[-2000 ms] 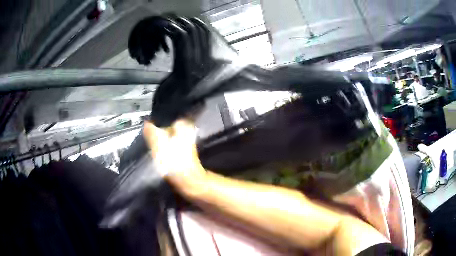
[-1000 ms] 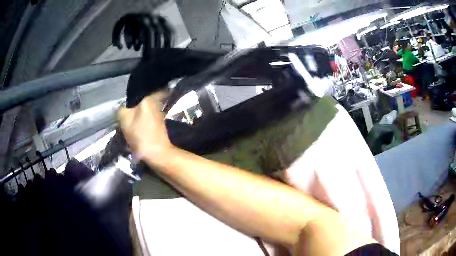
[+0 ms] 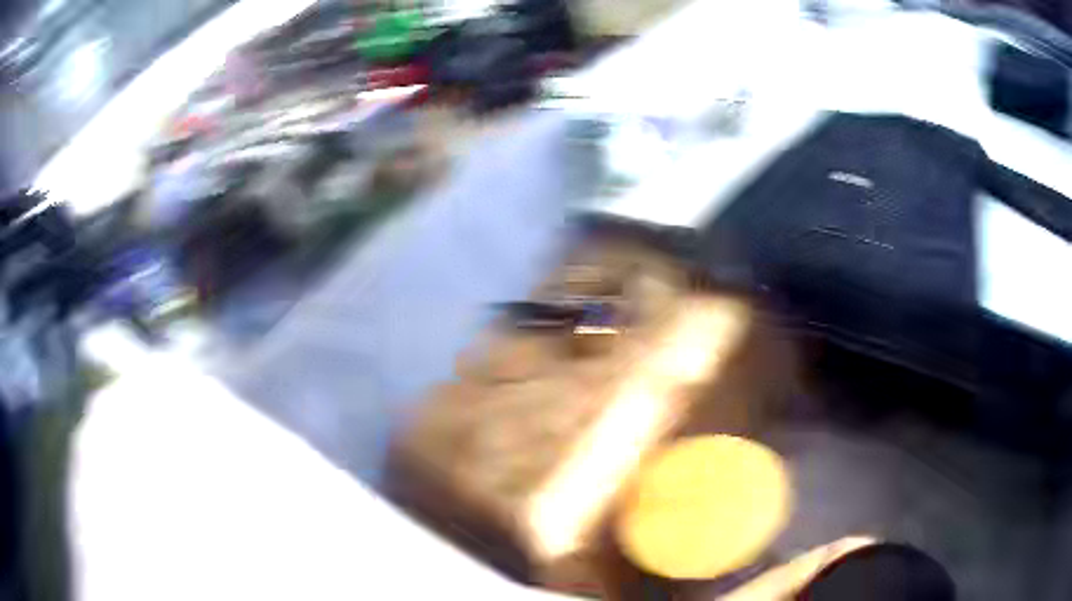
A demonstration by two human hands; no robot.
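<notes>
The view is strongly blurred. A black jacket (image 3: 864, 235) with a tiny white patch lies spread on a white worktable (image 3: 658, 176) at the upper right. A large pale shape, perhaps a hanging garment (image 3: 200, 493), fills the lower left. A narrow strip of skin beside a round black sleeve shows at the bottom right edge, and no hand can be made out there. Neither my left hand nor my right hand is visible.
A brown wooden surface (image 3: 482, 411) with a small dark object on it is in the middle. A round yellow thing, perhaps a stool top (image 3: 705, 505), stands close below it. A pale blue-grey panel (image 3: 435, 258) runs beside the wood. Blurred workshop clutter is behind.
The view has swung right and down, away from the rail. The hand that was at the hangers is out of the picture. The black jacket and white table have come into view.
</notes>
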